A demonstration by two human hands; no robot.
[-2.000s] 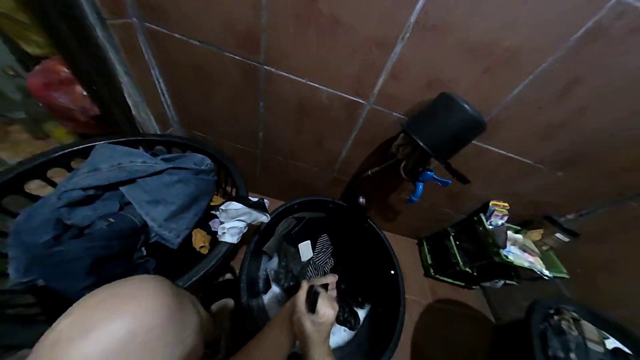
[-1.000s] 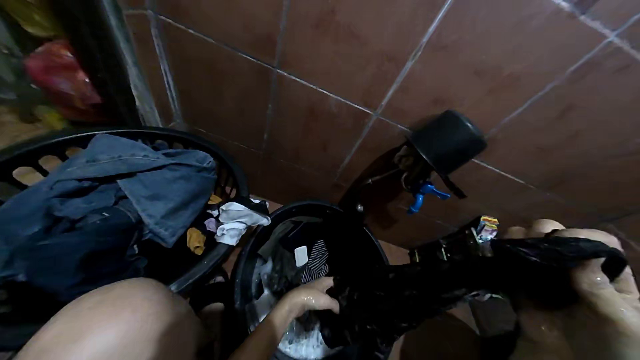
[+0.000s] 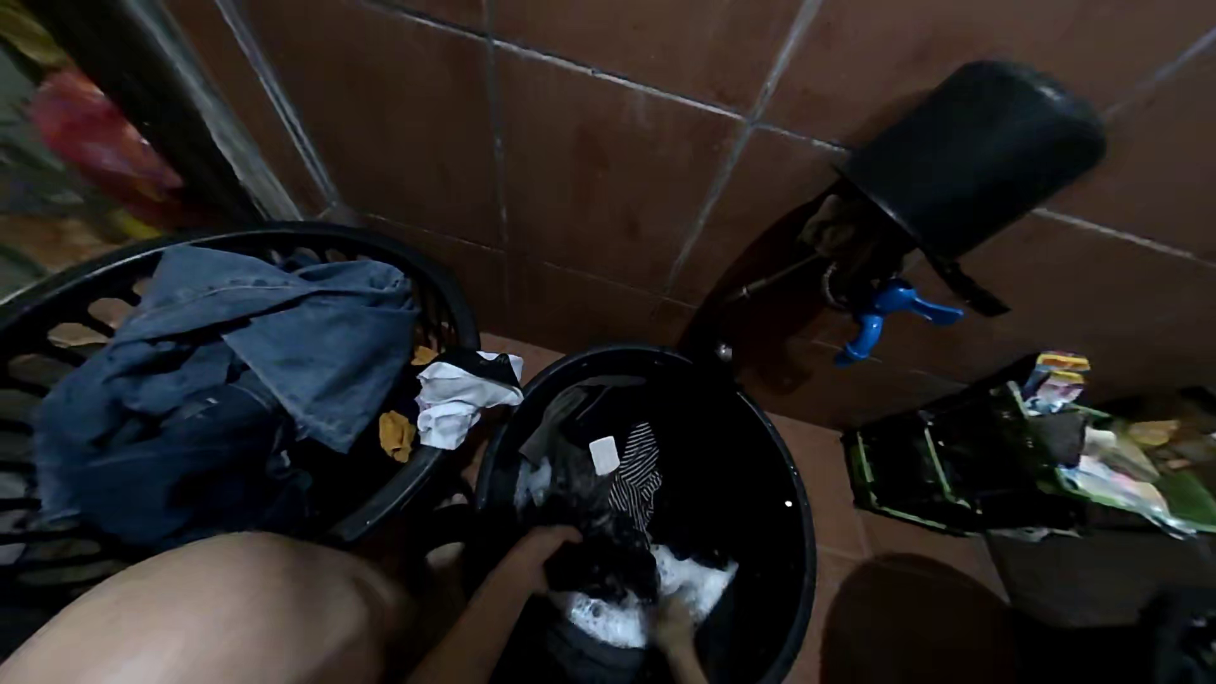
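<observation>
Both hands are down inside a round black tub (image 3: pixel 793 532) of wet laundry. My left hand (image 3: pixel 546 560) touches a dark wet cloth (image 3: pixel 608 560); its fingers are partly hidden by the cloth. My right hand (image 3: pixel 673 622) is blurred beside white suds (image 3: pixel 608 619) at the cloth's right side, so its grip does not show. Above them in the tub lie a black-and-white striped cloth (image 3: pixel 636 480) and a small white square piece (image 3: pixel 604 456).
A black plastic basket (image 3: pixel 456 313) holds blue denim (image 3: pixel 313 351) and a white cloth (image 3: pixel 461 399). A black dipper (image 3: pixel 978 157) hangs over a blue-handled tap (image 3: pixel 893 309) on the tiled wall. A green-edged rack (image 3: pixel 940 465) with packets stands right.
The dark wet cloth, stretched out to the right between both hands one second ago, is now down in the tub. My right hand has come back left into the tub.
</observation>
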